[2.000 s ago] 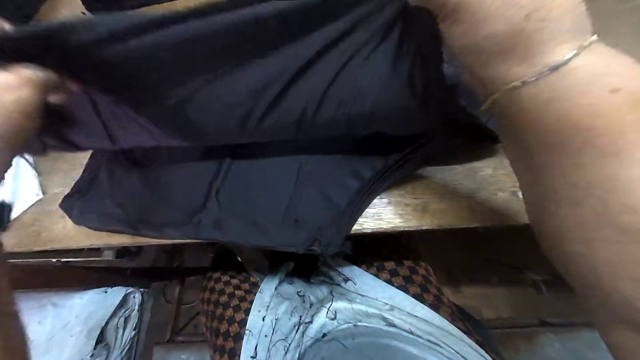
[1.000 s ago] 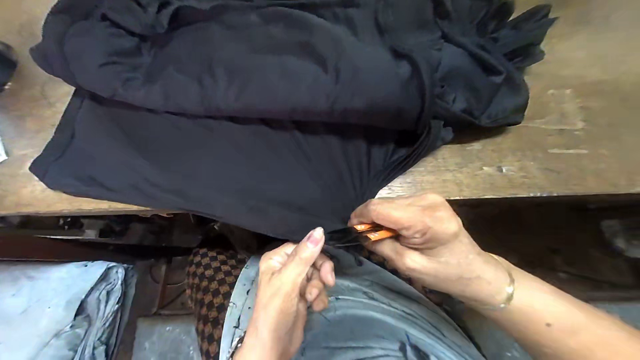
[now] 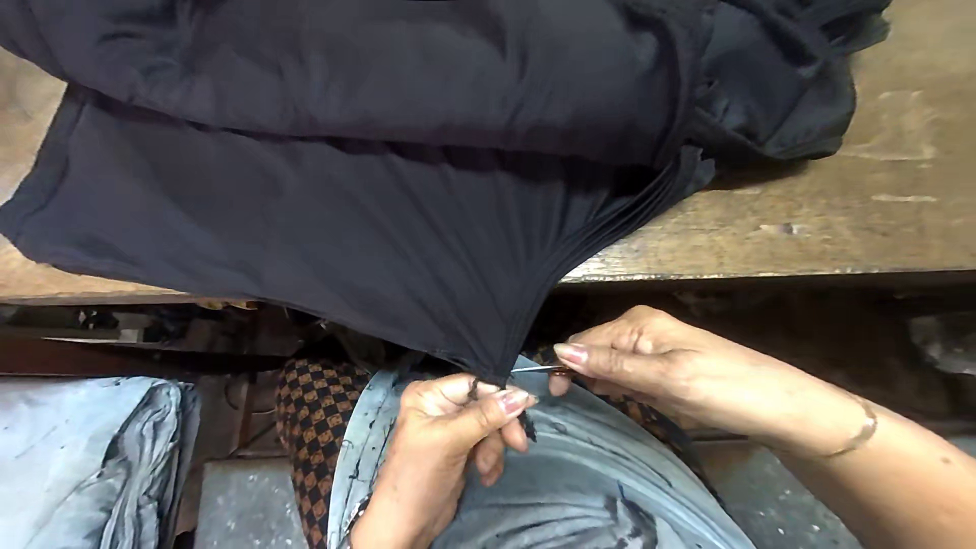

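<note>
Dark stretchy fabric, likely a garment [image 3: 305, 221], lies across the wooden table and hangs over its front edge, drawn to a gathered point above my lap. Thumb and fingers of my left hand [image 3: 465, 435] pinch that gathered tip, with dark thread ends around them. Just to the right, my right hand [image 3: 648, 358] grips a small thread snipper [image 3: 543, 369], whose thin metal blade points left at the fabric tip. Most of the tool is hidden in my fingers.
The wooden table's [image 3: 801, 229] front edge runs across the view. A light grey-blue cloth [image 3: 610, 473] with loose dark threads covers my lap over checked clothing [image 3: 316, 435]. Folded grey-blue fabric [image 3: 61, 457] lies at the lower left.
Two seconds ago my hands were up on the dark fabric; now both are at its lower corner. Since one second ago, the orange-handled tool has become mostly hidden in my right hand, its blade showing.
</note>
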